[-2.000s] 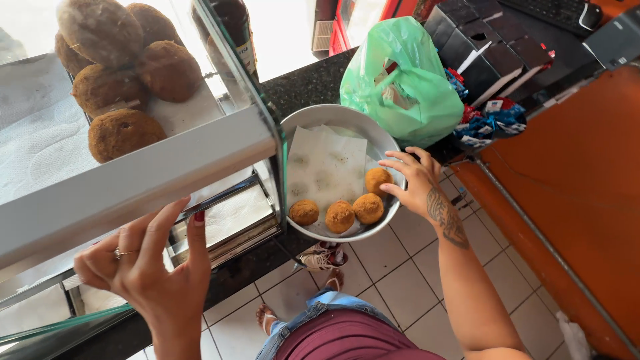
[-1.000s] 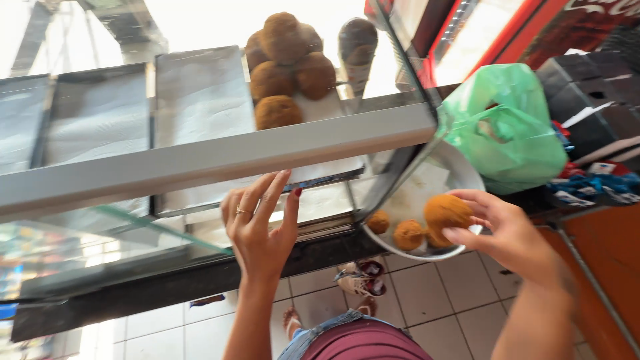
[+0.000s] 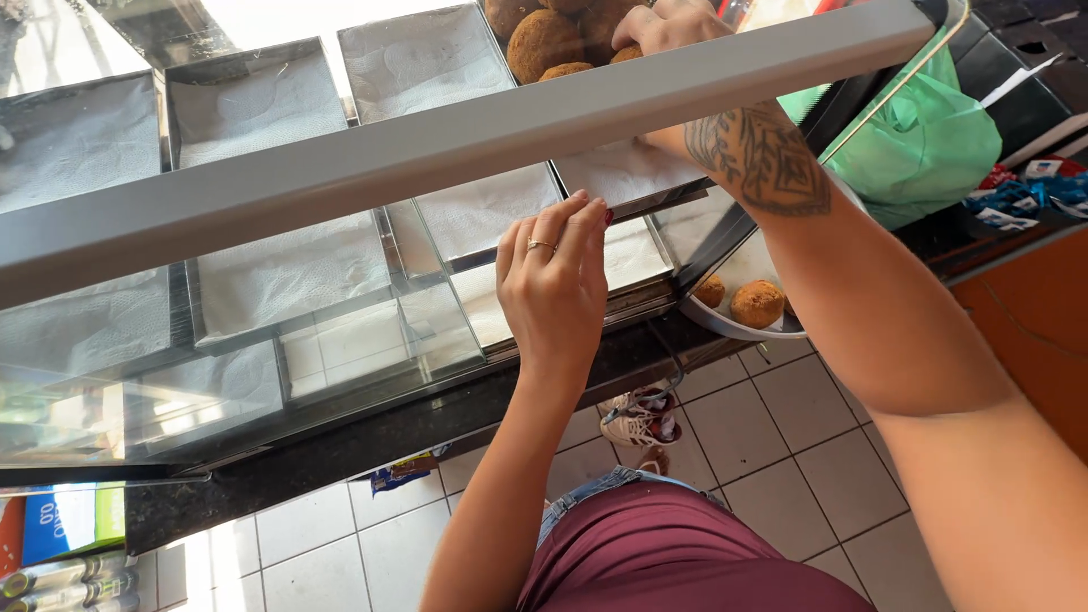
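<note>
My right hand [image 3: 676, 27] reaches inside the glass display case, among breaded fried balls [image 3: 544, 44] piled on a tray lined with paper towel [image 3: 633, 170]. Its fingers are partly hidden by the grey frame bar [image 3: 476, 140], so what it touches cannot be told for sure. My left hand [image 3: 552, 259], with a ring, rests its bent fingertips at the glass door's edge, below the tray. Below my right forearm, a round metal bowl [image 3: 731, 330] holds more balls [image 3: 756, 303], partly hidden by the arm and case.
More paper-lined metal trays [image 3: 259, 106] fill the case to the left. A green plastic bag [image 3: 935, 136] stands on the dark counter beside the bowl, near blue and red packets [image 3: 1028, 191]. Shoes [image 3: 642, 416] lie on the tiled floor [image 3: 748, 425]. Cans [image 3: 68, 578] are at the lower left.
My right hand has moved from the bowl, where it held a ball, up into the case over the pile. My left hand stays by the case's opening. The view has shifted and come closer.
</note>
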